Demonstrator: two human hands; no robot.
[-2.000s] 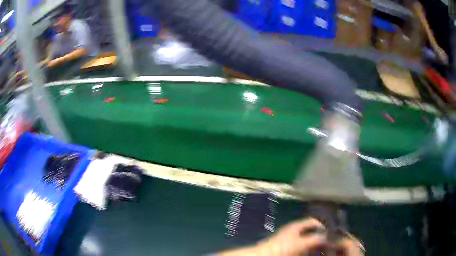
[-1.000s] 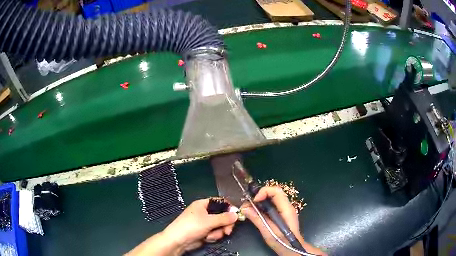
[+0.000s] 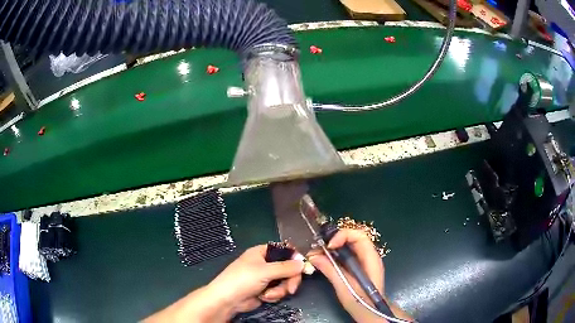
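Note:
My left hand (image 3: pixel 261 277) holds a bunch of short black wires (image 3: pixel 278 253), with a white covering at a fingertip. My right hand (image 3: pixel 356 265) holds the soldering iron (image 3: pixel 350 262), its metal tip pointing up and away over the brown plate (image 3: pixel 293 214). The fingertips of both hands meet at the front end of the plate; what is between them is too small to tell. Loose black wires (image 3: pixel 271 313) lie beneath my left hand. Small gold-copper bits (image 3: pixel 373 237) lie in a heap right of the plate, partly behind my right hand.
A row of black wires (image 3: pixel 203 227) lies left. The clear hood (image 3: pixel 280 139) stands over the plate's far end, on a ribbed hose (image 3: pixel 157 28). A black feeder unit (image 3: pixel 526 170) stands right. Black bundles (image 3: pixel 55 236), white bundles (image 3: pixel 33 249) and a blue bin (image 3: pixel 19 277) are far left.
The view has swung down and right since the oldest frame and steadied. Since one second ago, small red parts have shifted left along the green belt; both hands remain together near the plate.

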